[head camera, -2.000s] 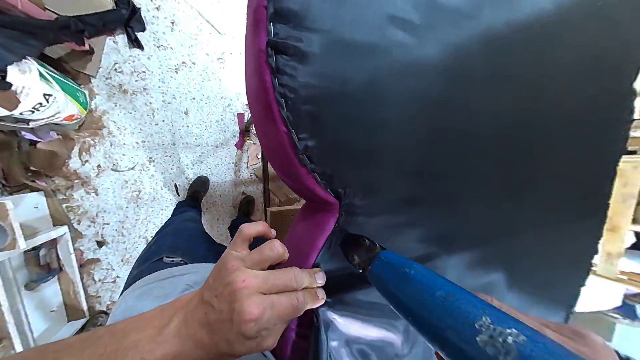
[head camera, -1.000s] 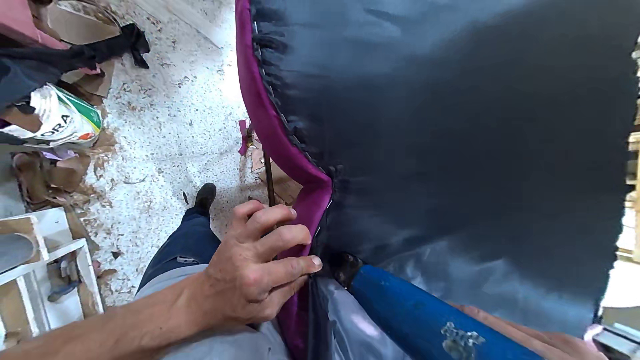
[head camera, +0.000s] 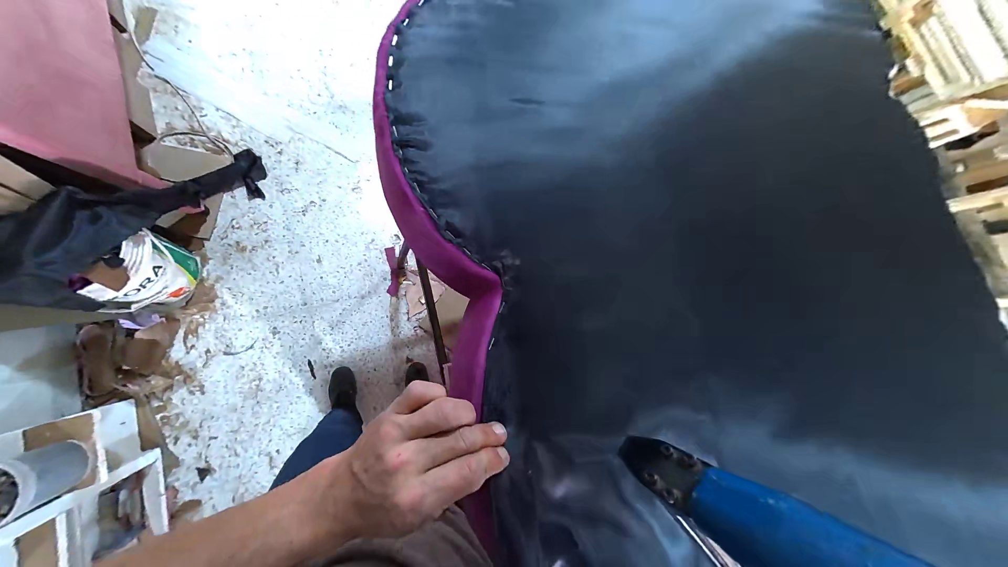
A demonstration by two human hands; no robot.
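My left hand (head camera: 429, 457) grips the magenta fabric edge (head camera: 472, 346) of an upholstered panel, fingertips on the dark cloth beside it. Black lining cloth (head camera: 669, 260) covers the panel, and a row of staples (head camera: 417, 189) runs along its curved border to an inward notch. At the lower right, a blue staple gun (head camera: 772, 512) points its black nose over the lining, apart from the staple row and to the right of my left hand. My right hand is not in view.
Scraps litter the speckled floor (head camera: 268, 315). Cardboard, black cloth (head camera: 71, 228) and a white printed sack (head camera: 150, 276) lie at the left, above a white wooden frame (head camera: 118, 472). A pink-covered piece (head camera: 63, 87) stands top left. Wooden pieces (head camera: 961, 118) are at the right.
The nose of the staple gun has moved away from the magenta edge, to the right over the lining. My right hand, partly visible before, has left the view. The view has shifted.
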